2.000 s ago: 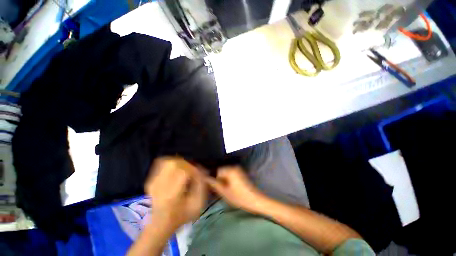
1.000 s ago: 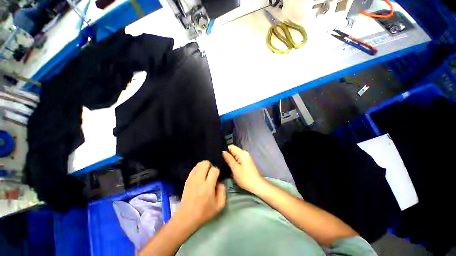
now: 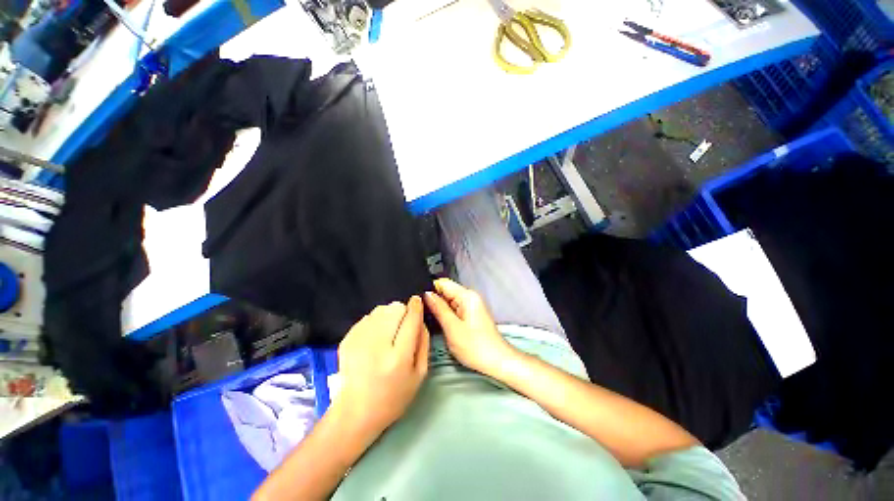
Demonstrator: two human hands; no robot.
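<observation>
A large black garment [image 3: 314,196] lies spread on the white sewing table and hangs over its front edge to my lap. Its upper right corner lies under the presser foot area [image 3: 343,39] of the machine. My left hand [image 3: 384,354] and my right hand [image 3: 469,325] are close together at the garment's near end, over the table's front. Both pinch the black edge between thumb and fingers. The exact hem is partly hidden by my fingers.
Yellow-handled scissors [image 3: 530,39] and red and blue snips [image 3: 667,43] lie on the table [image 3: 471,127]. A blue crate [image 3: 191,431] with pale cloth [image 3: 274,416] stands below left. A black pile [image 3: 657,333] with white paper [image 3: 760,298] lies at right by another blue crate.
The view has shifted, so table and tools sit higher in the picture. My hands have come closer together on the edge; my left hand has moved up to beside my right.
</observation>
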